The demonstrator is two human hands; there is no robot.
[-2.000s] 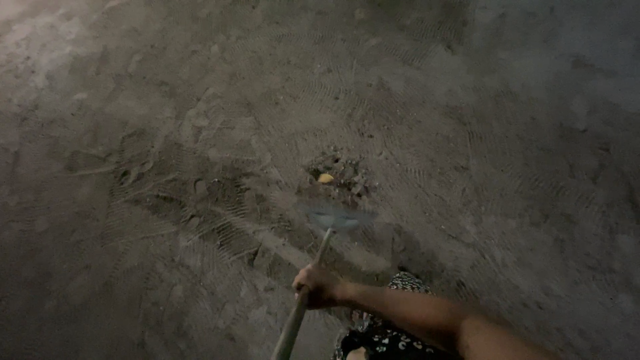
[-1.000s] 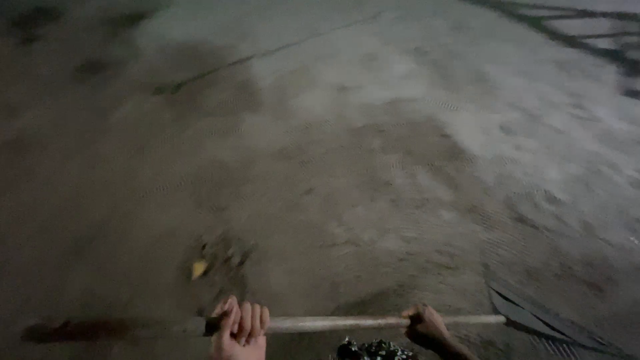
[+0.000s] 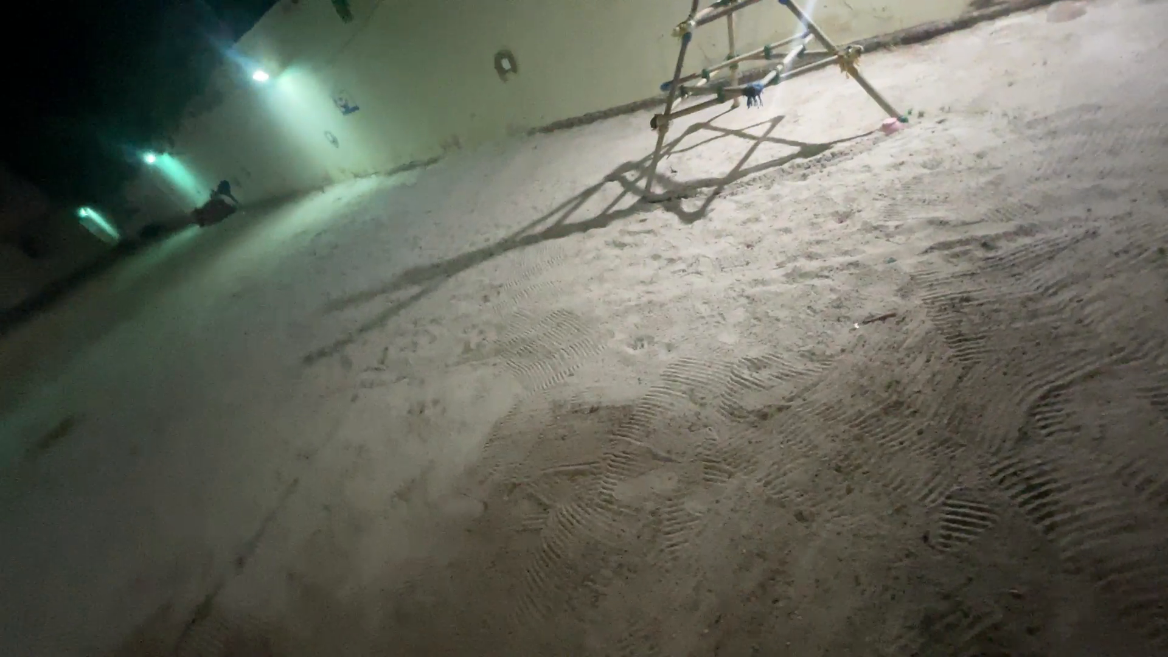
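Neither of my hands shows in the head view at this moment, and the long-handled tool is out of the picture too. Sandy ground (image 3: 639, 365) fills most of the view, marked with curved, comb-like ridges (image 3: 1031, 474) at the lower right and centre. A small dark stick (image 3: 878, 318) lies on the sand right of centre. What my hands hold or touch now is hidden.
A frame of lashed poles (image 3: 675, 100) stands on the sand at the top, casting a long shadow (image 3: 511, 242). Behind it runs a pale wall (image 3: 438, 82) with lamps (image 3: 260, 76) at the left. A dark, unclear shape (image 3: 216, 206) is at the wall's foot.
The view has swung up and away to the pole frame and wall. Both hands and the long handle they held a second ago have left the picture, as has the small yellow thing.
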